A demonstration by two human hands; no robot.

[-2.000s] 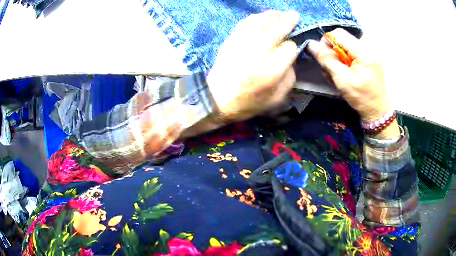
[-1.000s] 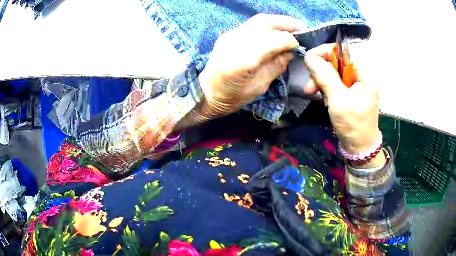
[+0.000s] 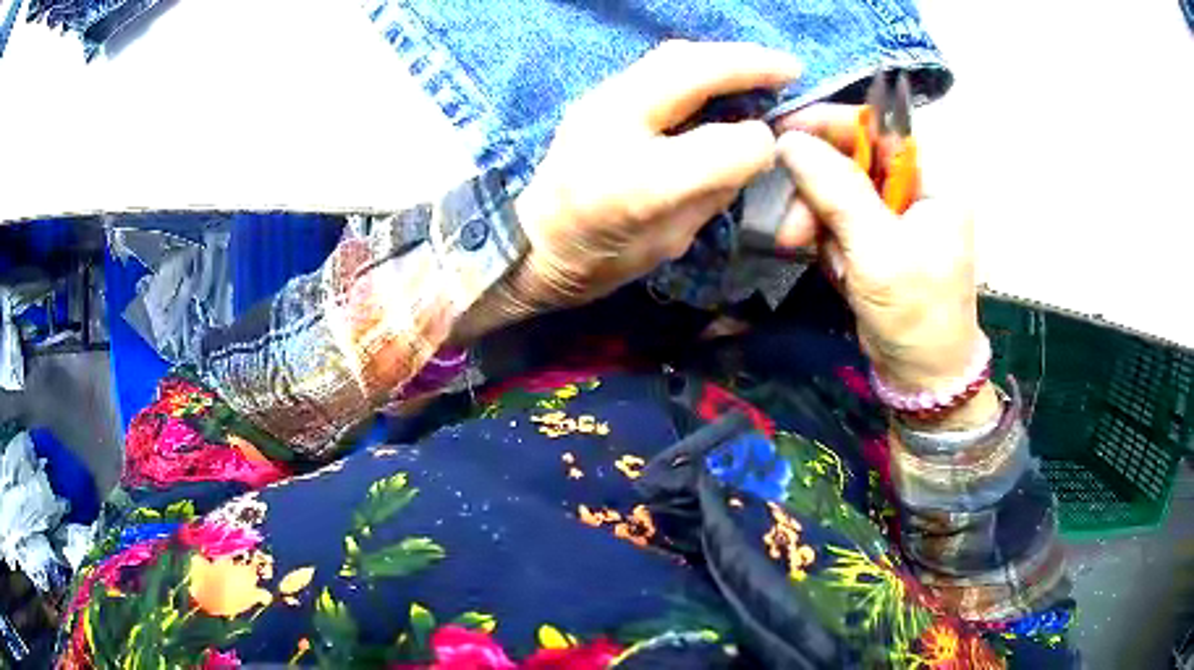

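A blue denim garment [image 3: 550, 52] lies on the white table and reaches over its near edge at top centre. My left hand [image 3: 642, 170] grips a folded part of its edge. My right hand [image 3: 904, 249] is close beside it, fingertips meeting the left fingertips at the cloth. The right hand holds orange-handled thread snips [image 3: 898, 155], dark blades pointing up near the garment's hem. A darker part of the denim hangs below my left hand. Whether a thread is between the fingertips cannot be seen.
The white table [image 3: 236, 131] spans the top. A blue bin [image 3: 282, 249] with grey scraps [image 3: 164, 282] is below left, and more pale scraps lie further left. A green crate [image 3: 1100, 419] is below right. More dark denim [image 3: 111, 16] is at the top left corner.
My right hand has moved left and down from the garment's hem to meet my left fingertips. The snips have turned to point upward. The garment edge at the left hand has shifted slightly.
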